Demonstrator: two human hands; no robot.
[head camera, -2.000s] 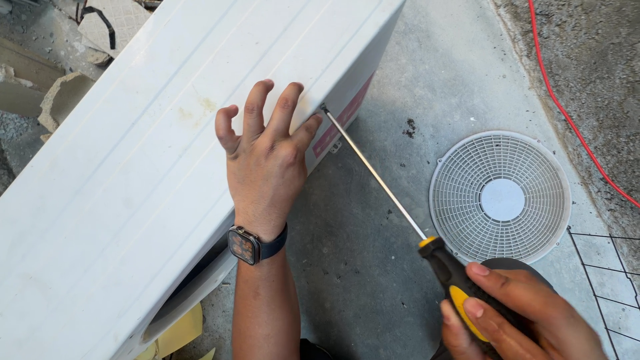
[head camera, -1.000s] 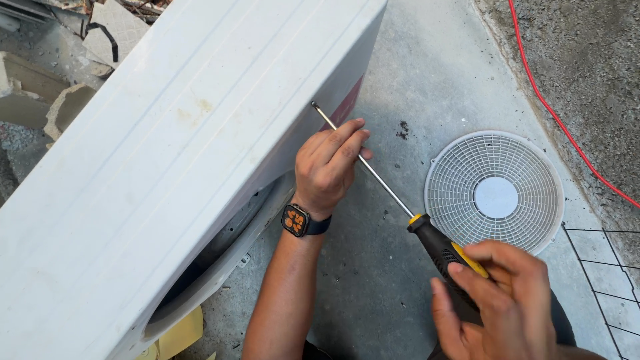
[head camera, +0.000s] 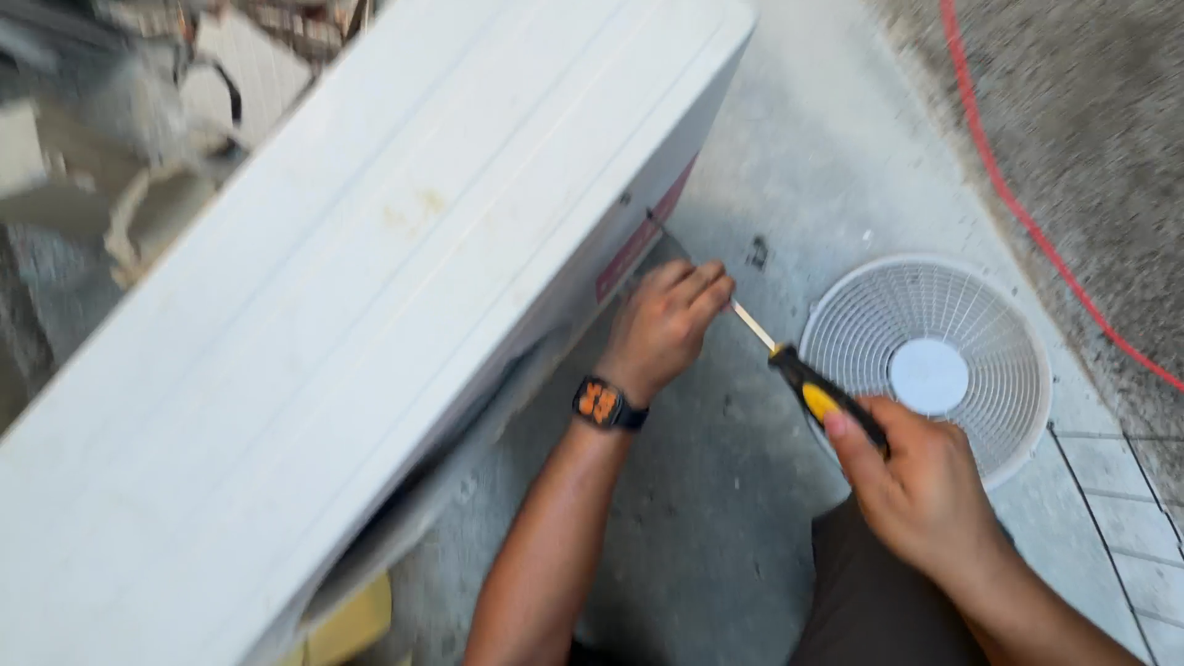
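A long white metal housing, likely an air conditioner's outdoor unit, lies diagonally across the left and centre. My right hand grips the black and yellow handle of a screwdriver. Its shaft runs up and left through the fingers of my left hand, which close around it. The tip is near the housing's side, by a red strip below the top edge; blur hides whether it touches. A dark spot, perhaps a screw or hole, shows up and left of the tip. A smartwatch is on my left wrist.
A round white fan grille lies on the concrete floor at right. Behind it runs a red cable over rough ground. Black wire mesh is at lower right. Broken debris lies at upper left, and a yellow piece lies below the housing.
My left hand was spread on the housing's edge and has since closed around the shaft. The screwdriver's tip has moved from the top edge down to the side.
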